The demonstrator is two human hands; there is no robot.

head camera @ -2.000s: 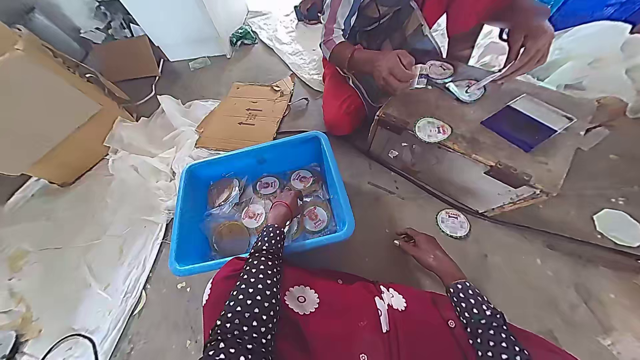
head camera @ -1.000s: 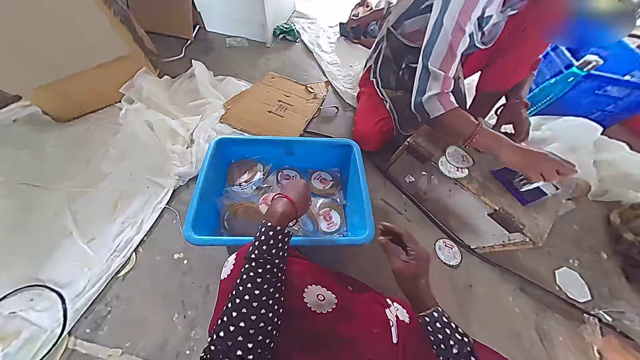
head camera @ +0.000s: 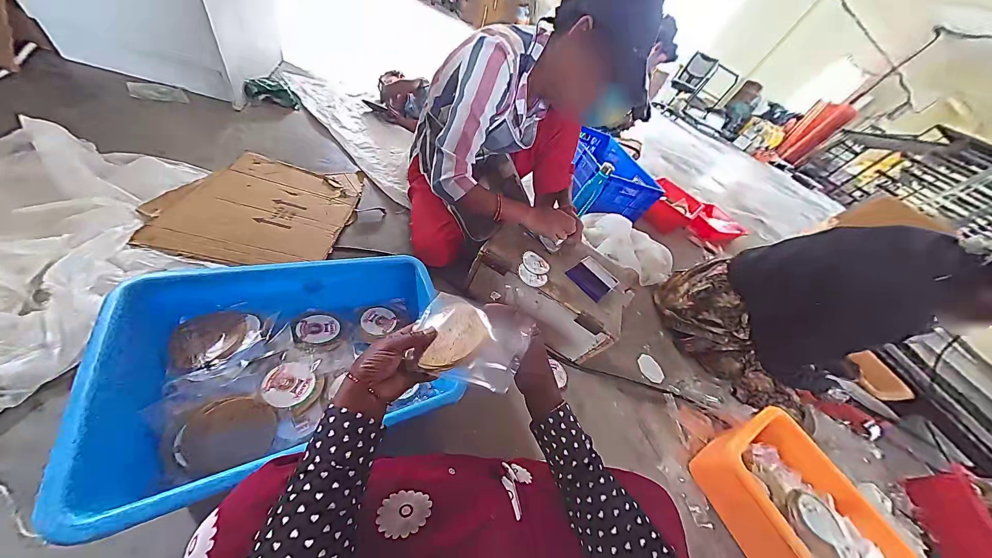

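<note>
Both my hands hold a clear plastic bag of round, flat tan discs [head camera: 456, 338] above the right rim of a blue plastic tub [head camera: 85, 434]. My left hand [head camera: 384, 368] grips the bag at the discs, and my right hand [head camera: 531, 360] pinches its loose, see-through end; those fingertips are partly blurred. Inside the tub lie several more clear bags of round discs, some with round printed labels, such as a white and red label [head camera: 287, 385] and a dark-rimmed one [head camera: 317, 328].
Flattened cardboard [head camera: 252, 213] lies behind the tub. Ahead, a person [head camera: 480, 116] works over a low board [head camera: 542, 310] bearing round labels. Another person in dark clothing [head camera: 852, 294] bends at the right. An orange tub [head camera: 728, 473] stands at the lower right, and blue crates [head camera: 620, 182] stand farther back.
My left hand has come up out of the blue tub with a bag of discs. My right hand has risen and now holds the bag's other end. The view has turned to the right.
</note>
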